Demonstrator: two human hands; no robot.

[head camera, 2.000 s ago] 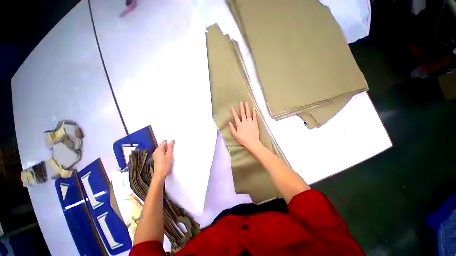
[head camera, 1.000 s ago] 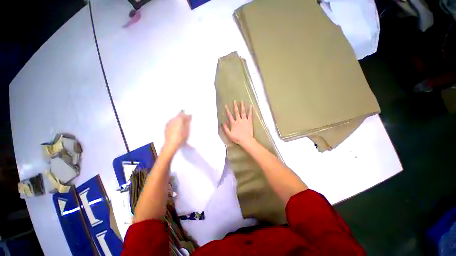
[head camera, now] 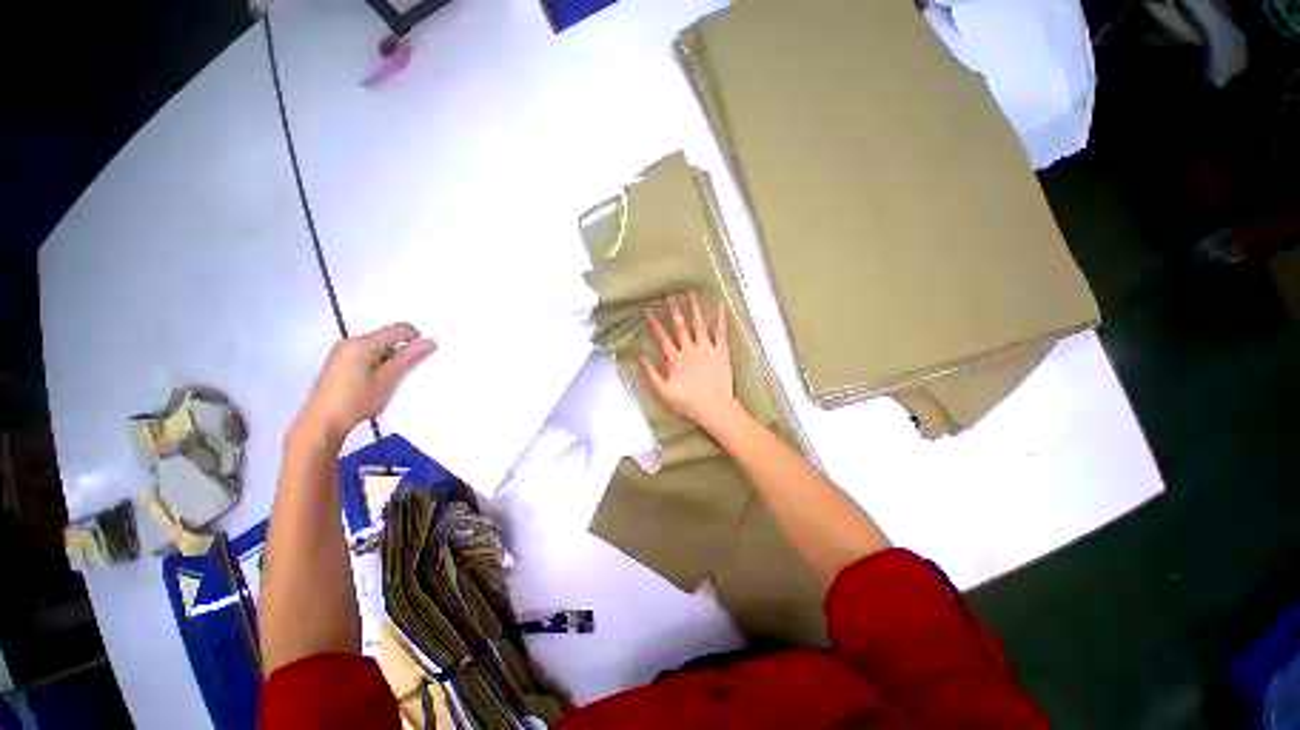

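Note:
My right hand (head camera: 694, 368) lies flat with fingers spread on the stack of narrow khaki cut panels (head camera: 670, 257), pressing on it. The top layer is wrinkled at its left edge. A khaki flap sticks out at the lower left, and a pale curved edge shows near the top. My left hand (head camera: 374, 374) is over the white table, thumb and fingers close together; glare hides whether it holds a thin white sheet. A white sheet's edge (head camera: 549, 421) shows between the hands. The wide khaki panels (head camera: 898, 214) lie stacked to the right.
A tied bundle of small khaki pieces (head camera: 449, 592) lies near my left forearm, beside blue templates (head camera: 214, 642). Small grey-beige pieces (head camera: 195, 478) lie far left. A dark patterned strip (head camera: 559, 622) and a pink item (head camera: 388, 62) are on the table. White pieces (head camera: 1019, 72) are upper right.
My left hand has moved left, away from the panels. My right hand stays on the narrow stack. The top khaki layer has become wrinkled, with parts now sticking out left. The dark patterned strip is uncovered.

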